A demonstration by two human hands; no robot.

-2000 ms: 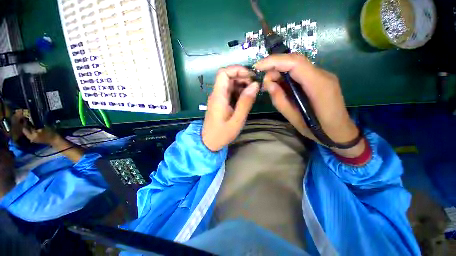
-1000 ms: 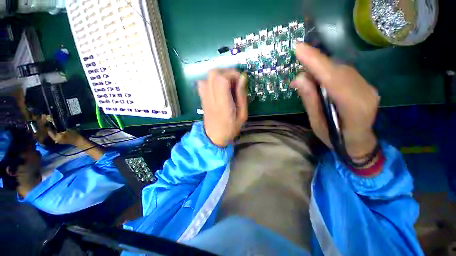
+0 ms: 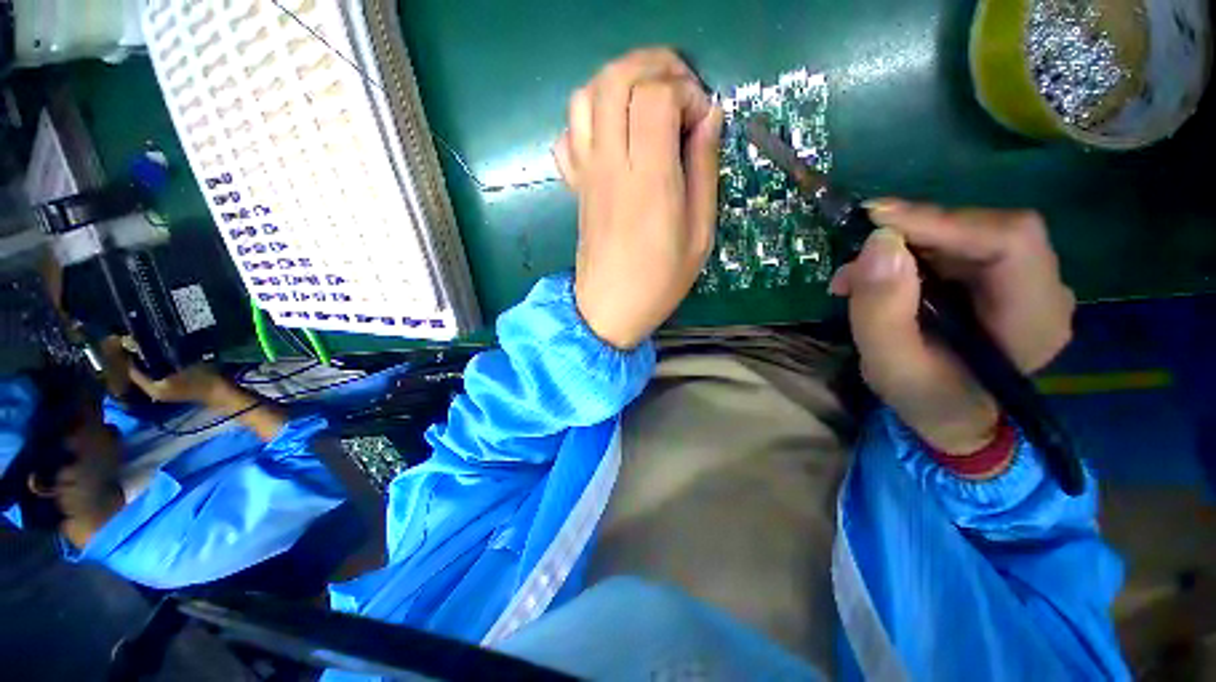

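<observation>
A green-and-silver PCB panel lies on the green mat in front of me. My left hand is at the panel's left edge, fingers curled with the fingertips together at its upper left corner. Whether a small component is pinched there is hidden. My right hand holds the black soldering iron like a pen. Its brownish shaft points up and left over the panel, with the tip near the panel's upper left part.
A white component tray stands left of the panel. Thin solder wire lies between them. A round yellow-rimmed tub with silvery bits is at the upper right. A person in a blue smock sits at the left. Another board panel lies beside the bench.
My left hand has moved up to the panel's upper left edge. My right hand first moved right, away from my left hand, and now has the iron's tip over the panel.
</observation>
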